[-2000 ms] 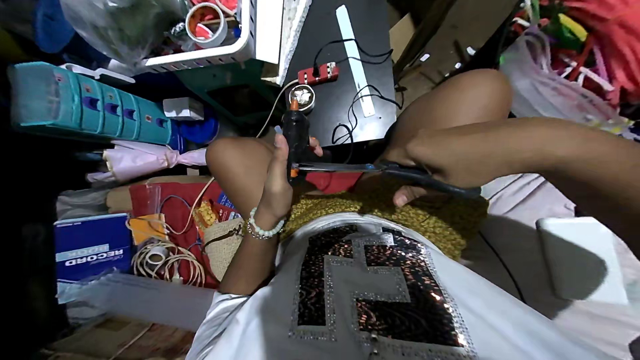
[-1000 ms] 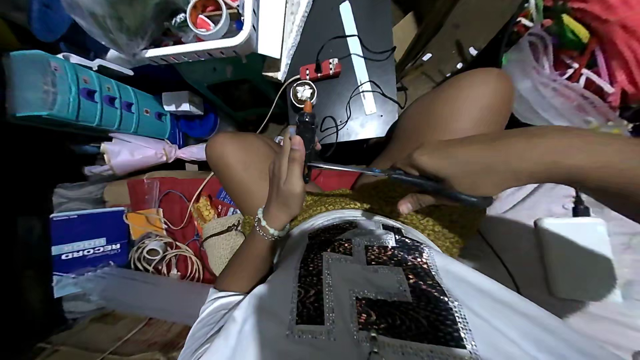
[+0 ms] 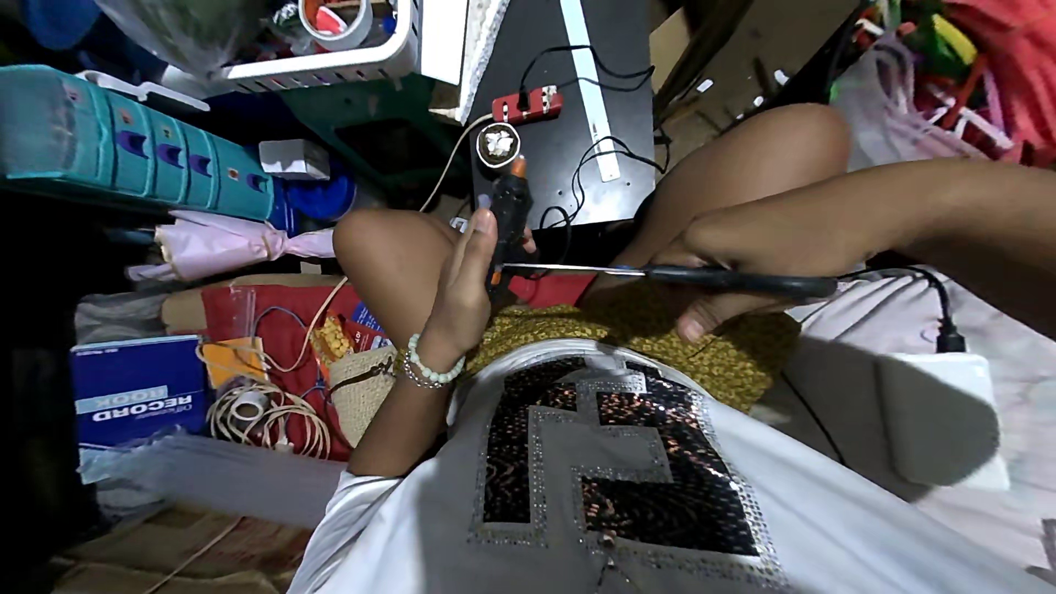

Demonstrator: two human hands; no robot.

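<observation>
My left hand (image 3: pixel 466 289) holds a black tool with orange parts (image 3: pixel 511 206), which looks like a hot glue gun, its orange tip pointing away from my body. My right hand (image 3: pixel 734 256) is around the black handles of a pair of scissors (image 3: pixel 676 276). The thin metal blades lie almost level over my lap and reach to the lower part of the black tool; whether they touch it I cannot tell. Just beyond the orange tip stands a small round container (image 3: pixel 499 144) with white pieces in it.
A red power strip (image 3: pixel 528 105) with black cords lies on a black board (image 3: pixel 623 194). Teal drawers (image 3: pixel 190 157) and a white basket (image 3: pixel 330 70) stand at left, above a blue record book (image 3: pixel 140 392) and a coiled cord (image 3: pixel 272 421). At right lies a white device (image 3: pixel 945 421).
My left hand has moved slightly to the right with the black tool, whose orange tip is now beside the round container. The scissors in my right hand have shifted a little to the right.
</observation>
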